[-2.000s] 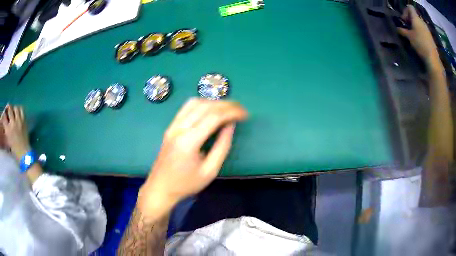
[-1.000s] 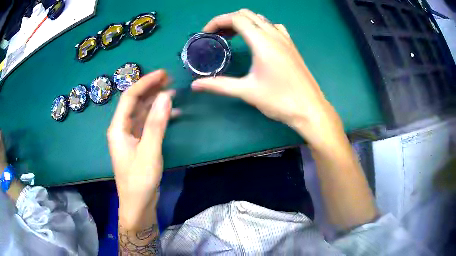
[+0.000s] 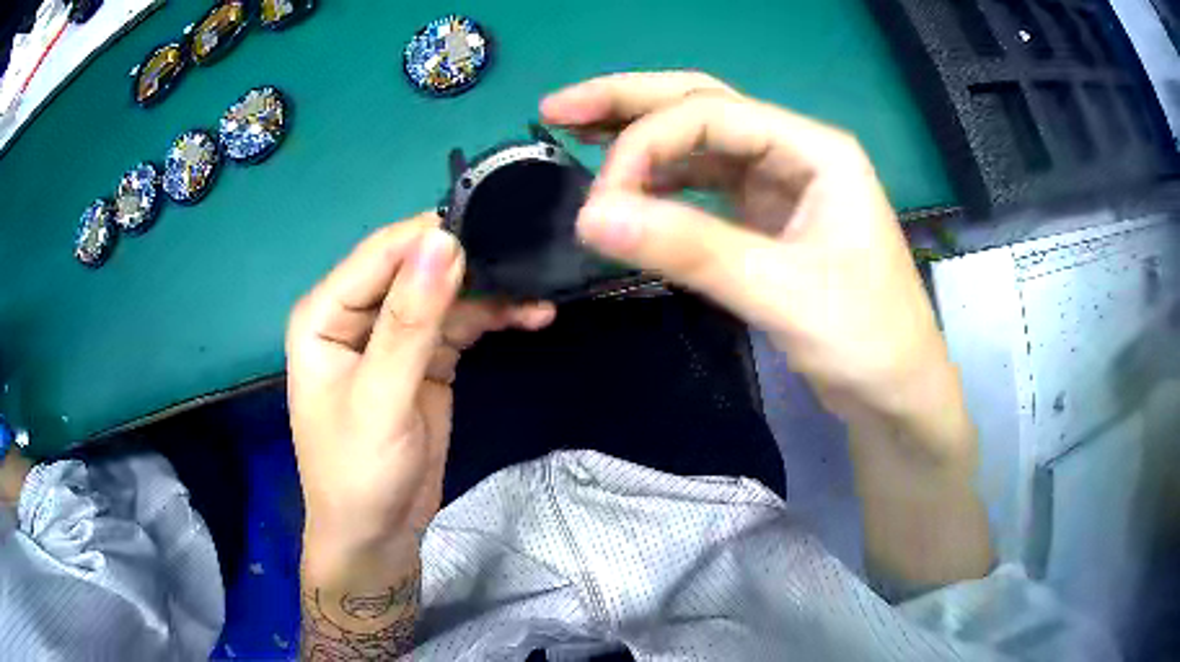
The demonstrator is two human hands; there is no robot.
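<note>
My left hand (image 3: 388, 323) holds a black round watch case (image 3: 518, 233) by its left side, tilted, above the bench's near edge. Its silver-grey inner rim shows and the inside looks dark. My right hand (image 3: 738, 194) is at the right side of the case, thumb and fingers curled close to it; blur hides whether they touch or hold anything. A round silver-blue watch module (image 3: 448, 56) lies alone on the green mat beyond the case. Several more silver-blue modules (image 3: 192, 166) lie in a slanting row to the left.
Amber-gold watch assemblies (image 3: 218, 31) lie at the far left of the green mat (image 3: 349, 168). A black foam tray (image 3: 964, 97) stands at the right. Another person's pale sleeve (image 3: 110, 556) is at the lower left. White papers (image 3: 39, 52) lie at the far left corner.
The case has moved from the mat toward me and is now held tilted in my left hand. A silver-blue module now lies apart from the row. The view has shifted.
</note>
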